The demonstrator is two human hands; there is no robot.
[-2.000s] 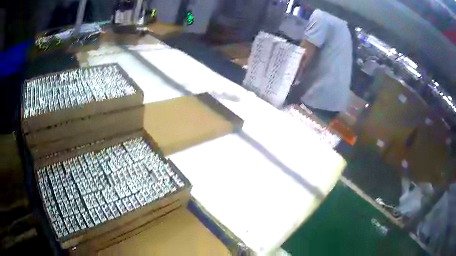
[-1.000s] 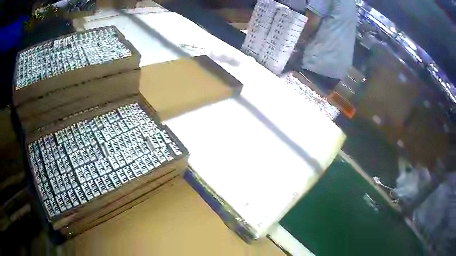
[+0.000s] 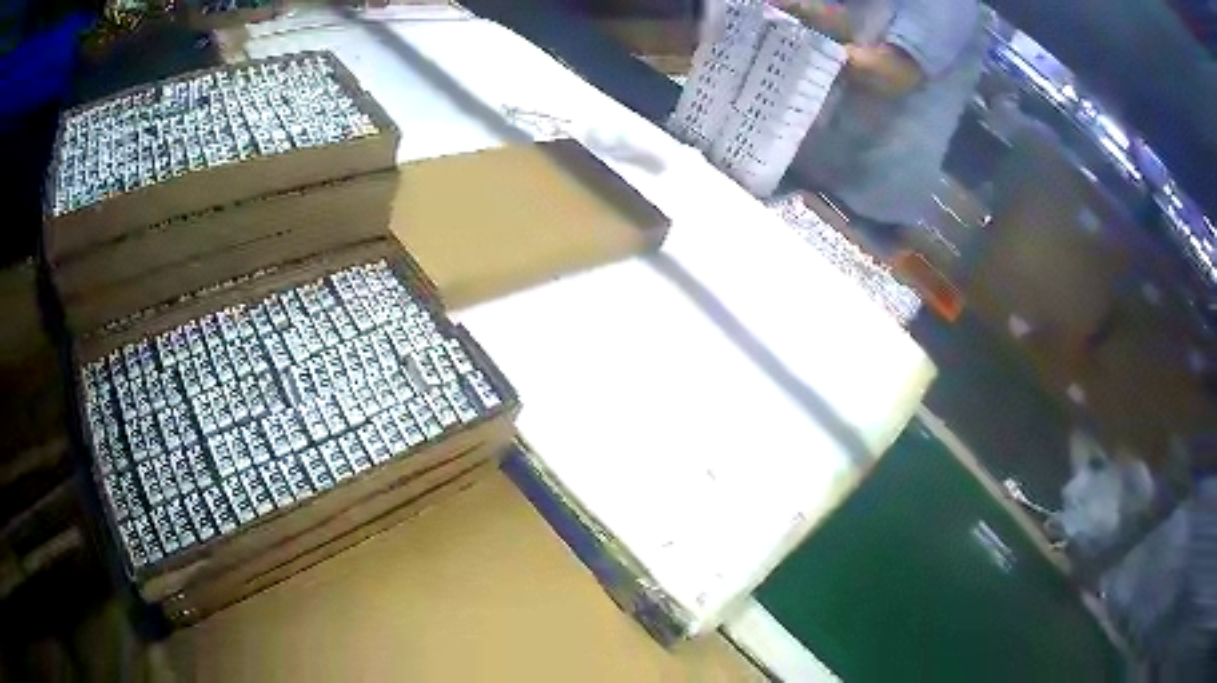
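Neither of my hands is in view. Nearest in front of me at the left stands a stack of shallow brown cardboard trays [image 3: 347, 500]. Its top tray is filled with tight rows of small black-and-white modules [image 3: 287, 400]. A second tray stack [image 3: 227, 220] stands behind it, also topped with rows of modules [image 3: 207, 127]. A plain brown cardboard tray or lid [image 3: 521, 220] lies beside them on a large white slab [image 3: 667, 400].
Brown cardboard [image 3: 441, 594] covers the bench in front. A green belt [image 3: 934, 560] runs at the lower right. Across the slab a person [image 3: 901, 120] in light clothing holds a white housing stack [image 3: 758, 94]. An orange object [image 3: 930, 286] and clear bags [image 3: 1105, 496] lie farther right.
The view has tilted down, so trays and slab sit higher in the picture and more of the front cardboard shows. The person opposite still holds the white stack.
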